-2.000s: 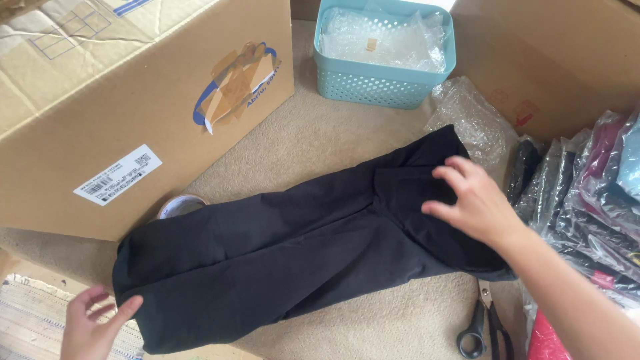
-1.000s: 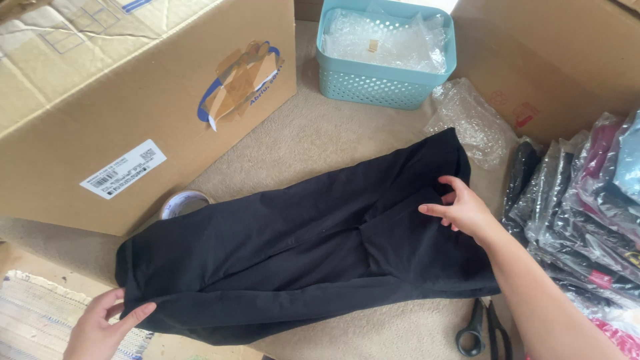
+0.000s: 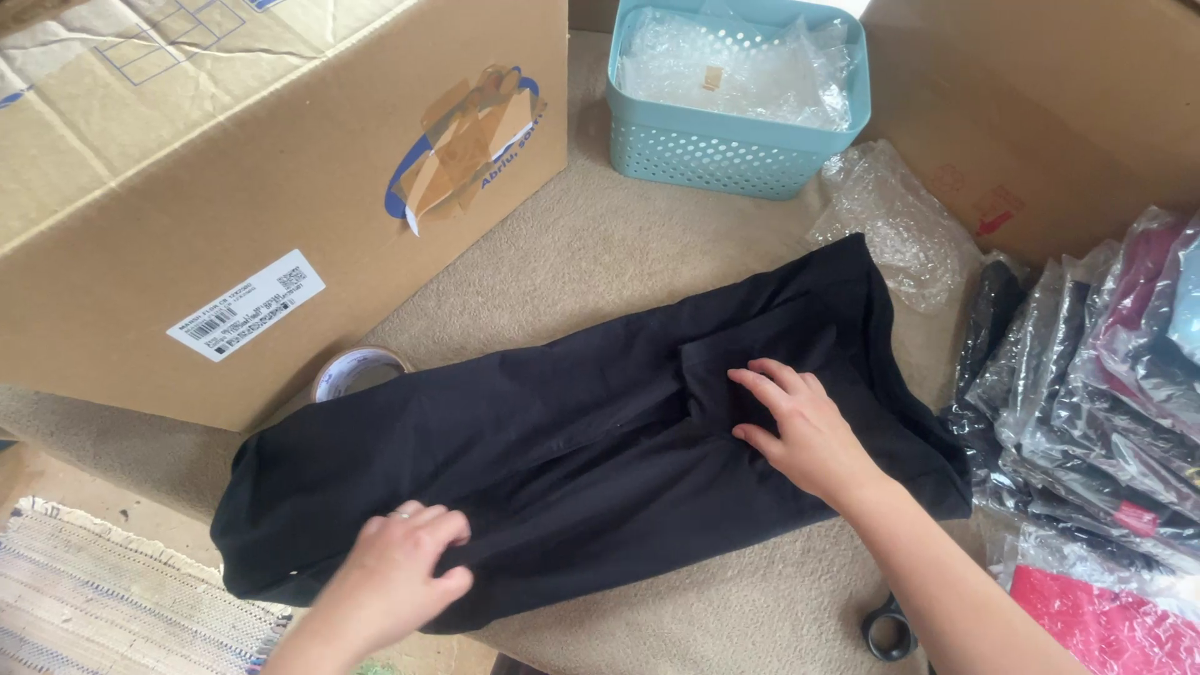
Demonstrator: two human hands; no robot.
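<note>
A black folded garment (image 3: 562, 412) lies lengthwise across a beige upholstered surface. Over its lower left part is my left hand (image 3: 403, 572), fingers bent and apart, with no cloth pinched. My right hand (image 3: 797, 422) rests its fingertips on the raised flap at the garment's right part, thumb and fingers apart. Behind the garment's upper left edge, a roll of tape (image 3: 361, 372) is partly hidden. Below my right forearm shows one black handle of the scissors (image 3: 889, 630).
A large cardboard box (image 3: 281, 187) stands at the left. A blue plastic basket (image 3: 731, 150) holds clear plastic, with bubble wrap (image 3: 891, 225) beside it. Plastic-bagged garments (image 3: 1078, 375) are piled at the right. A woven rug (image 3: 122, 591) lies lower left.
My left hand has moved right from the garment's left end onto its lower part. My right hand has shifted left, off the fold near the right end. The garment's folds have changed.
</note>
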